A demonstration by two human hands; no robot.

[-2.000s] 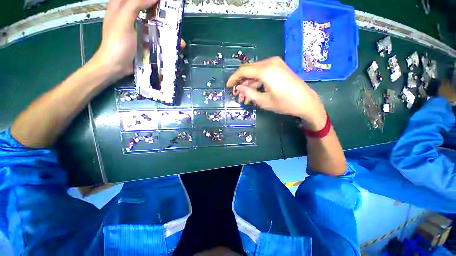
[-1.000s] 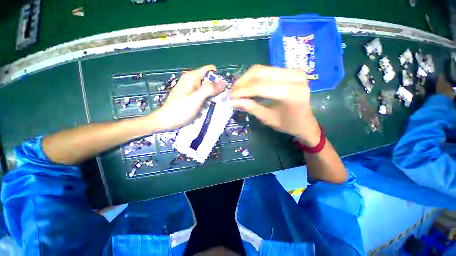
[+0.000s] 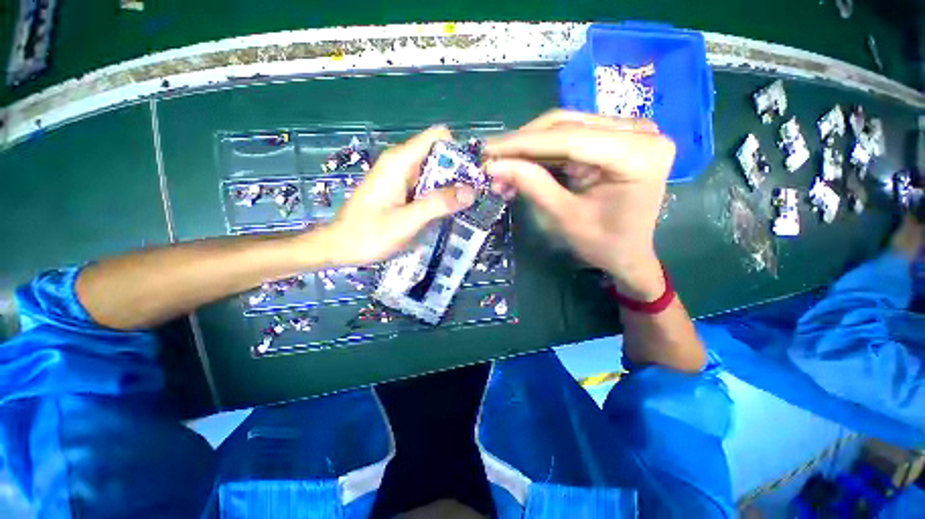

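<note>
My left hand (image 3: pixel 390 213) grips a phone middle frame (image 3: pixel 438 266) near its upper end, with the thumb across it. The frame is silver-grey with a dark central strip and lies tilted over the compartment tray. My right hand (image 3: pixel 598 188), with a red wristband (image 3: pixel 647 296), has its fingertips pinched at the frame's top right end. Whether a small part is between them is too small to tell. The clear compartment tray (image 3: pixel 266 231) lies on the green mat, with small components (image 3: pixel 348 157) in its cells. The hands and frame hide its middle and upper right.
A blue bin (image 3: pixel 692 112) with white and pink scraps (image 3: pixel 624 91) stands right of the tray. Silver pieces (image 3: pixel 786 211) and clear film (image 3: pixel 749 228) lie at the right, near a neighbour's sleeve (image 3: pixel 862 294). A pale rail (image 3: pixel 254 61) runs before the green conveyor (image 3: pixel 304 18).
Since two seconds ago, the frame has come down from the upper left, and my right hand has moved from the tray cells to its top end. Over the last second the frame has tilted slightly.
</note>
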